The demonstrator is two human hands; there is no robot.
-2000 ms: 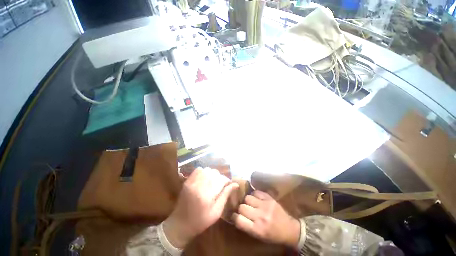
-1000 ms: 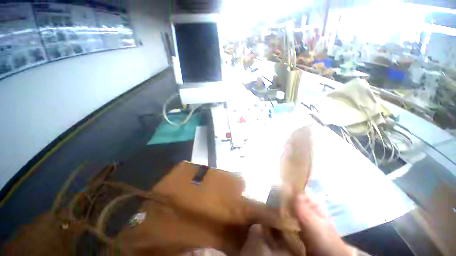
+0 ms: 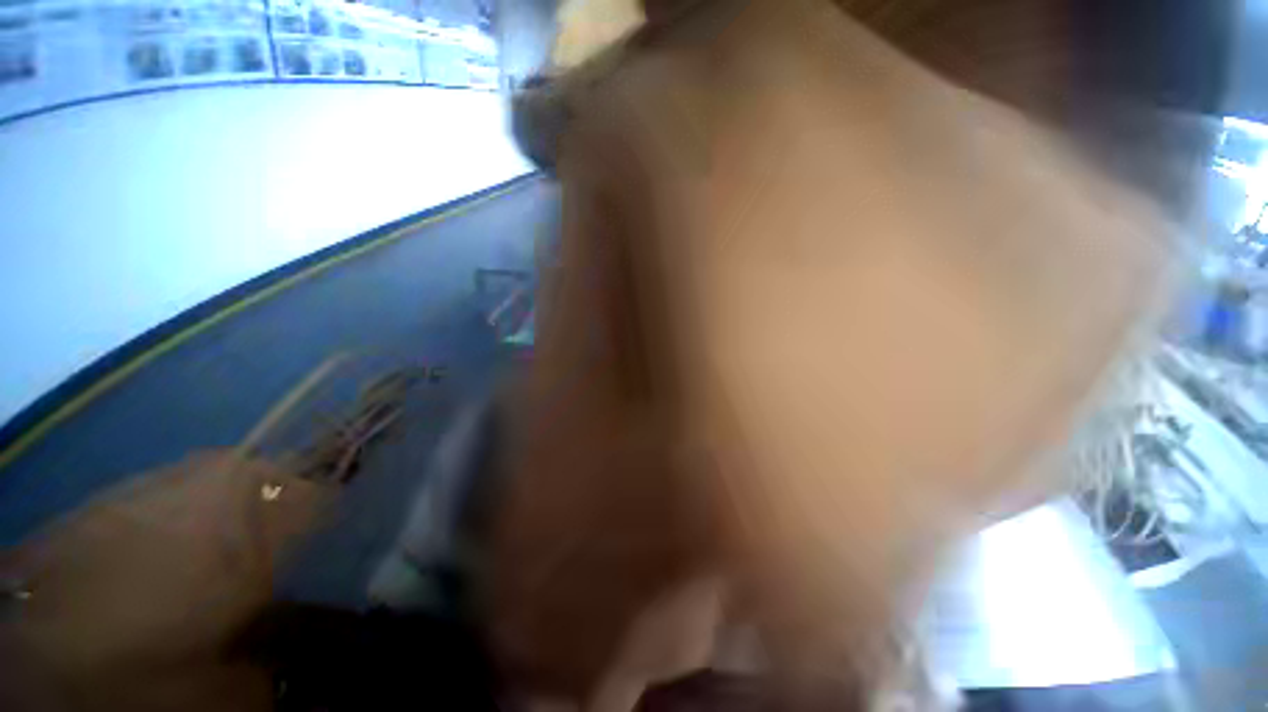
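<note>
A large brown fabric piece is raised very close to the camera, strongly blurred, and fills the middle of the view. A hand, which looks like my left hand, shows small and blurred at its lower edge, on the fabric. I cannot make out my right hand; the fabric may hide it. More brown fabric with a small shiny fitting lies at the lower left. Thin brown straps stand out beside it.
Part of the bright metal table shows at the lower right. Pale cords hang at the right. A grey walkway with a yellow line and a white wall are at the left. The raised fabric hides the machine.
The brown fabric has come up from the table edge towards the camera and now covers the machine. The view has turned up and right hand has gone from sight.
</note>
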